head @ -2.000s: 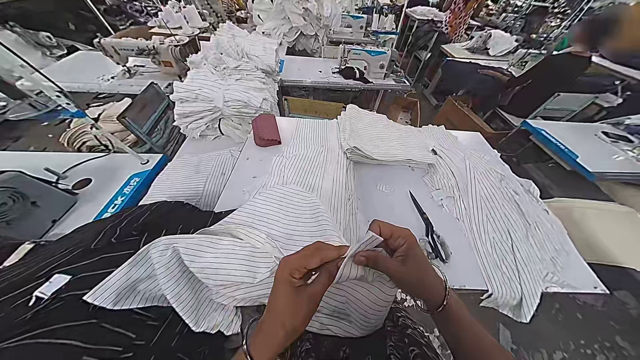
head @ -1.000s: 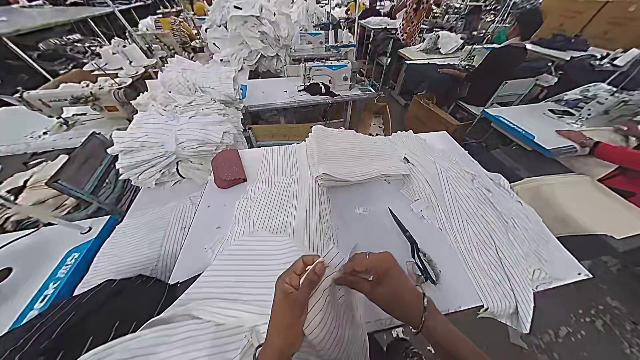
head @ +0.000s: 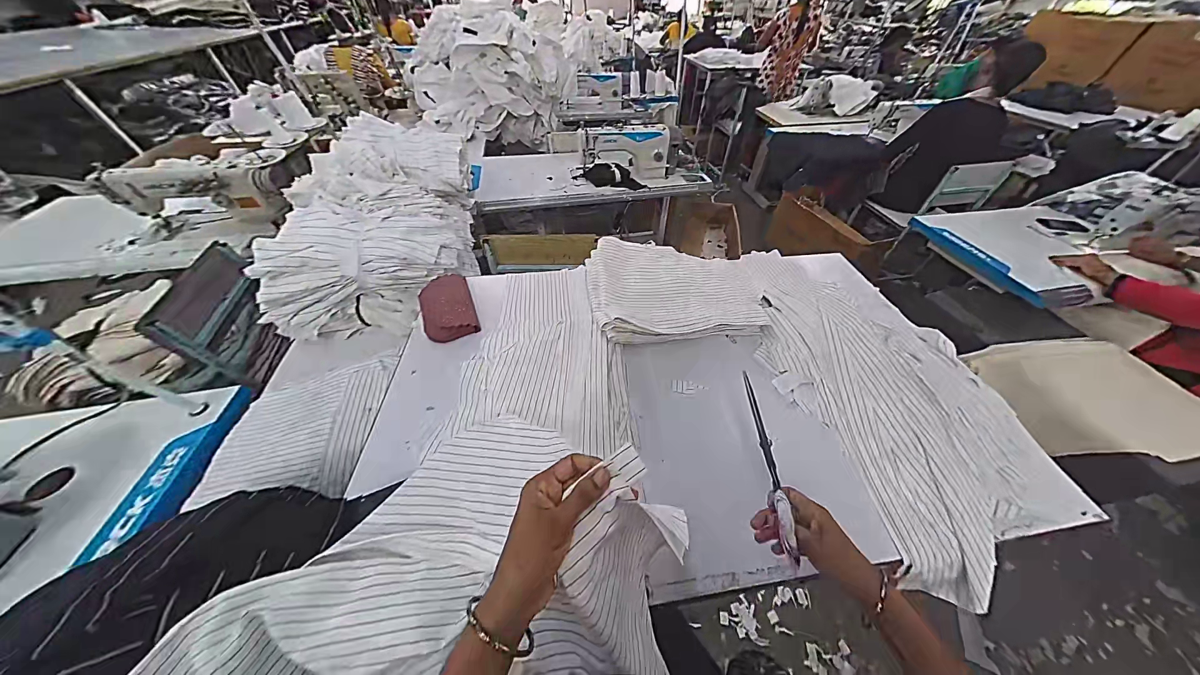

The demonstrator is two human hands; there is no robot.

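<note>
My left hand (head: 553, 516) pinches the edge of a white striped fabric piece (head: 450, 534) that drapes over my lap and up onto the white table (head: 694, 450). To the right, my right hand (head: 816, 539) grips the handles of a pair of fabric scissors (head: 764, 436), whose blades point away from me and look closed. Beyond them lies a folded stack of striped fabric (head: 675, 291). More striped fabric (head: 881, 403) spreads along the table's right side. A dark red object (head: 448, 307) sits at the far left of the table.
A tall heap of striped fabric bundles (head: 366, 225) stands at back left. Ahead is a sewing machine (head: 626, 150) on another table. At right, a co-worker's hand (head: 1087, 270) rests on a neighbouring table. Fabric scraps (head: 745, 619) lie on the floor below the table's front edge.
My right hand has let go of the fabric, moved right and taken hold of the scissors, which lay on the table in both earlier frames. My left hand still holds the fabric.
</note>
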